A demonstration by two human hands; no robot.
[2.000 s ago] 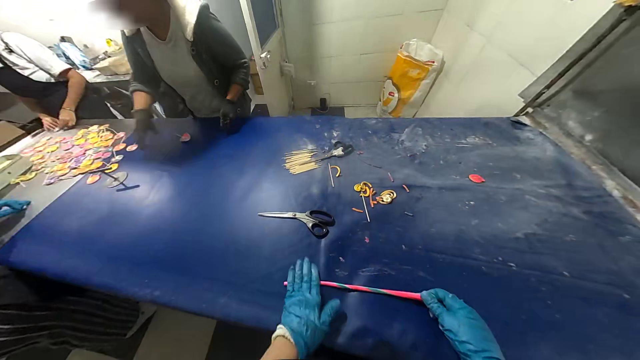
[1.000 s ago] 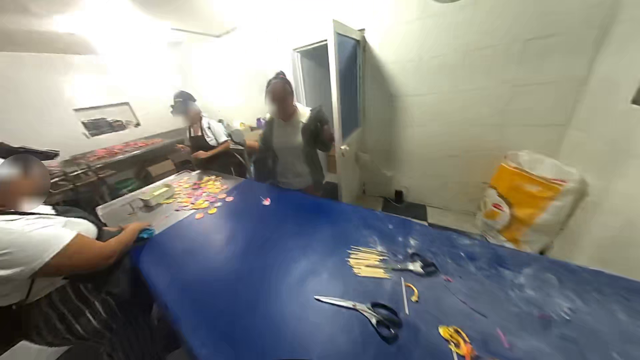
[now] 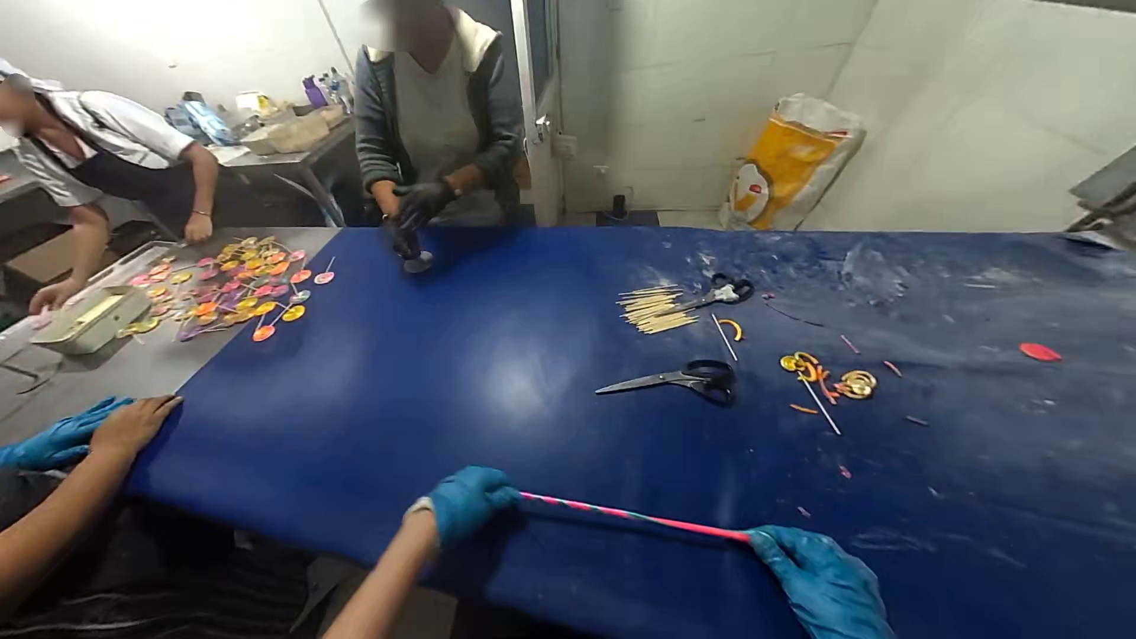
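A thin twisted rope of pink candy with darker stripes [image 3: 635,516] stretches between my hands over the blue-covered table [image 3: 426,417]. My left hand [image 3: 470,503], in a blue glove, grips its left end. The right end is held by my right hand [image 3: 821,577], gloved the same way, between thumb and fingers. Beyond the rope lie black-handled scissors [image 3: 679,382]. Farther back, a second pair of scissors [image 3: 719,291] rests beside a pile of thin wooden sticks [image 3: 655,309]. Yellow and orange candy scraps [image 3: 804,367] with a white stick [image 3: 821,408] lie right of them.
Many colourful lollipops [image 3: 240,288] cover the left end, near a greyish container [image 3: 93,319]. A person in black gloves [image 3: 422,209] stands across the table; another works at far left. A co-worker's hands [image 3: 133,426] rest at the left edge. A red flat piece [image 3: 1039,352] lies right.
The view swung left and up, then came back. My left hand, flat with fingers extended two seconds ago, now grips the rope's left end. The person across now holds their hands together over the table.
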